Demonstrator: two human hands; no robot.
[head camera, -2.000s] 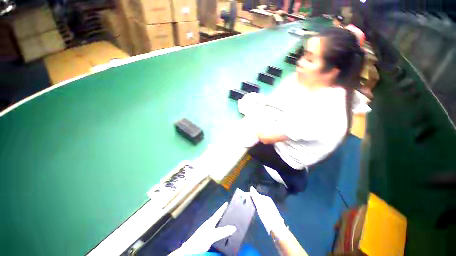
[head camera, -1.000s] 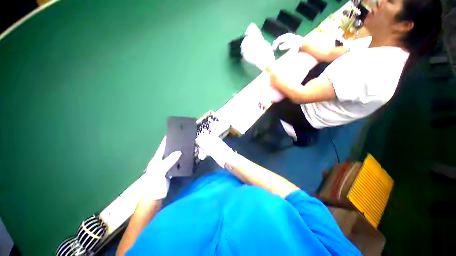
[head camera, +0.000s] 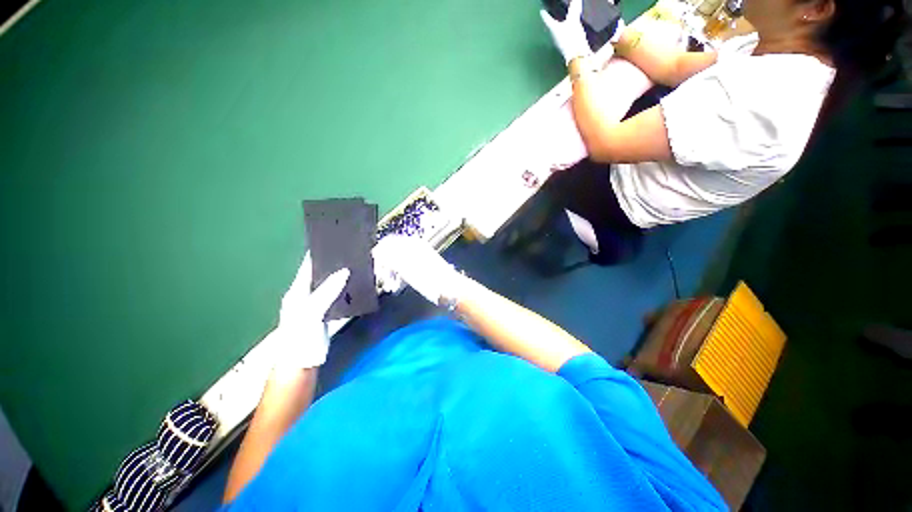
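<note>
A black housing (head camera: 340, 245) is held over the edge of the green belt, a plain face with small holes towards me. My left hand (head camera: 308, 312), in a white glove, grips its lower left side with the thumb across the face. My right hand (head camera: 415, 268), also gloved, is at the near end of the parts tray (head camera: 436, 232), close to the housing's right side. Its fingertips are blurred, so I cannot tell whether they hold a piece. Small dark fittings (head camera: 408, 218) lie in a loose pile in the tray.
The green belt (head camera: 230, 130) spans the left and has a pale ledge (head camera: 505, 180). A co-worker (head camera: 720, 130) in white sits at the right, holding another black housing (head camera: 598, 18). A striped bundle (head camera: 165, 455) lies at lower left. A yellow ribbed sheet (head camera: 738, 352) and an open carton (head camera: 715, 440) are at lower right.
Since one second ago, the housing and my left hand sit slightly further left and higher in view. My right hand remains by the tray. The co-worker has lifted a housing.
</note>
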